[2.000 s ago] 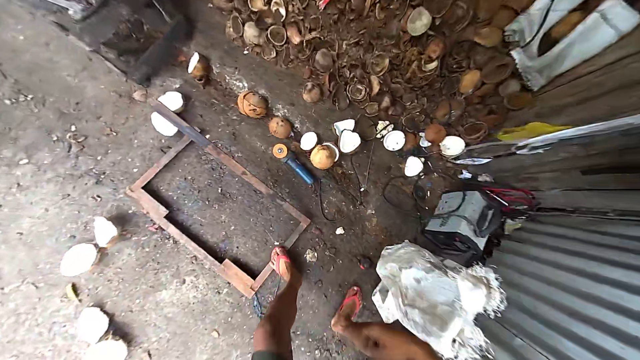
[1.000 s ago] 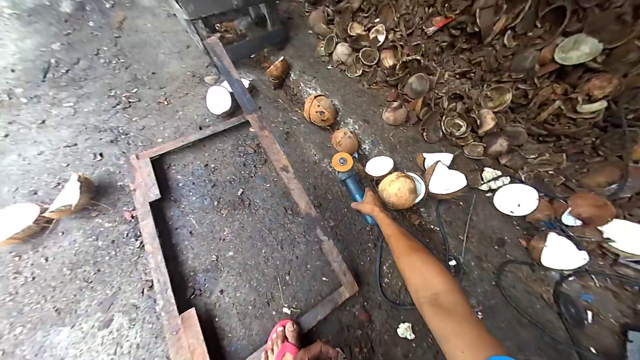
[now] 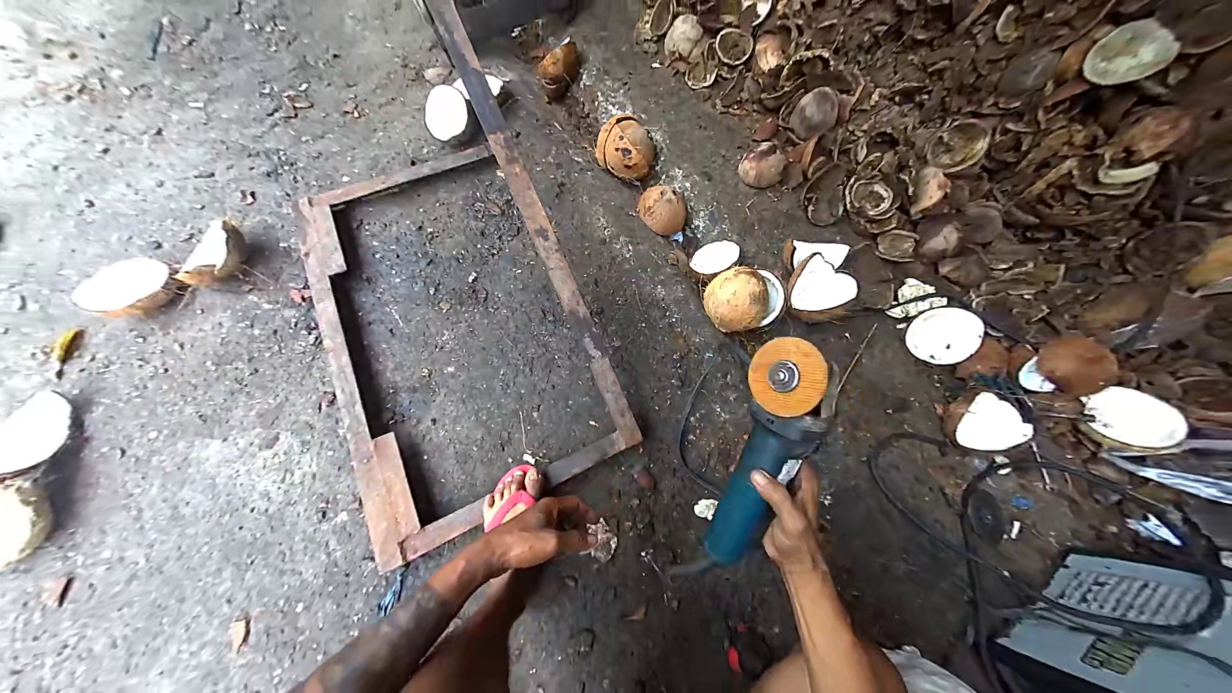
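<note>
My right hand [image 3: 795,520] is wrapped around the blue body of an angle grinder [image 3: 751,491], whose orange disc [image 3: 787,375] faces up. To its left, my left hand [image 3: 549,532] is held low above a foot in a pink flip-flop [image 3: 510,499]; its fingertips are by a small pale scrap [image 3: 603,541], and whether they grip it is unclear. A rusty metal frame [image 3: 539,221] of welded flat bars lies on the ground ahead, the foot at its near bar.
Halved coconuts [image 3: 823,284] and whole ones [image 3: 626,147] lie in a row beyond the grinder. A heap of husks and shells [image 3: 962,154] fills the upper right. Black cable [image 3: 972,549] loops near a grey machine [image 3: 1116,597]. More coconut halves [image 3: 125,286] lie at left.
The angle grinder was on the ground; a second ago my right hand reached it, and now it is lifted and nearer to me. My left hand has come into view.
</note>
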